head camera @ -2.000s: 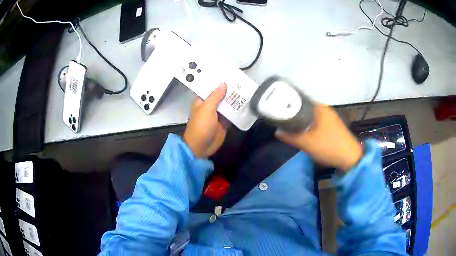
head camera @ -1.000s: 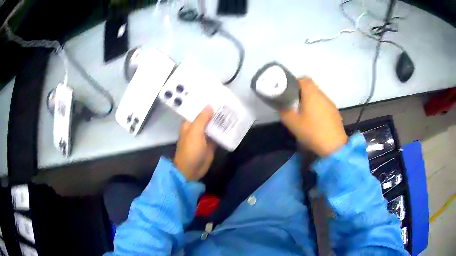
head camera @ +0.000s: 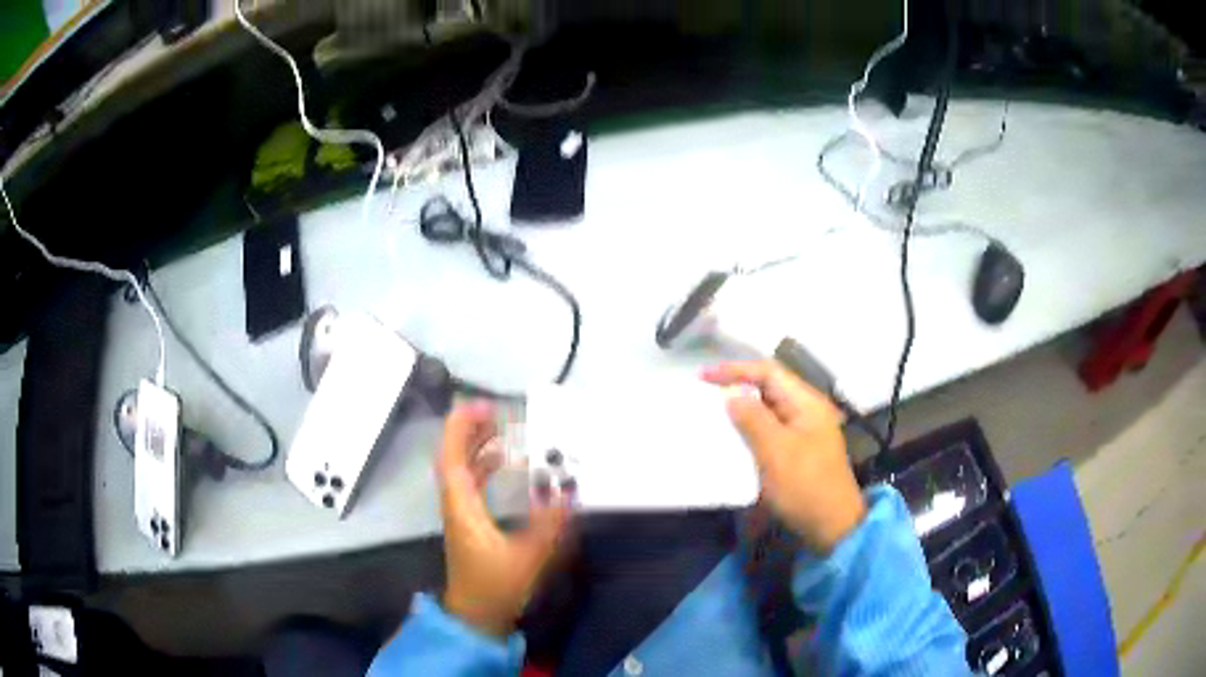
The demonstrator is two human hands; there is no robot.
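A white-backed smartphone [head camera: 655, 443] is between my two hands above the bench's front edge, its dark lenses at the left end. My left hand [head camera: 500, 522] grips the lens end and is partly blurred. My right hand [head camera: 798, 443] grips the right end, fingers on the upper edge. A barcode scanner [head camera: 697, 311] lies on the bench just behind the phone. A second white phone [head camera: 351, 421] leans on another scanner to the left. A third white phone [head camera: 158, 466] with a white cable leans on a scanner at the far left.
Dark phones lie at the rear [head camera: 549, 172] and left rear [head camera: 273, 277]. A black mouse [head camera: 997, 283] and several cords are at the right. A black tray [head camera: 981, 562] holds shiny phones beside a blue board [head camera: 1069, 562]. White phones stand in a tray at the lower left [head camera: 54, 632].
My right hand has let go of the scanner, which now lies on the bench, and holds the phone too. The phone has turned to nearly level. The view has tilted up.
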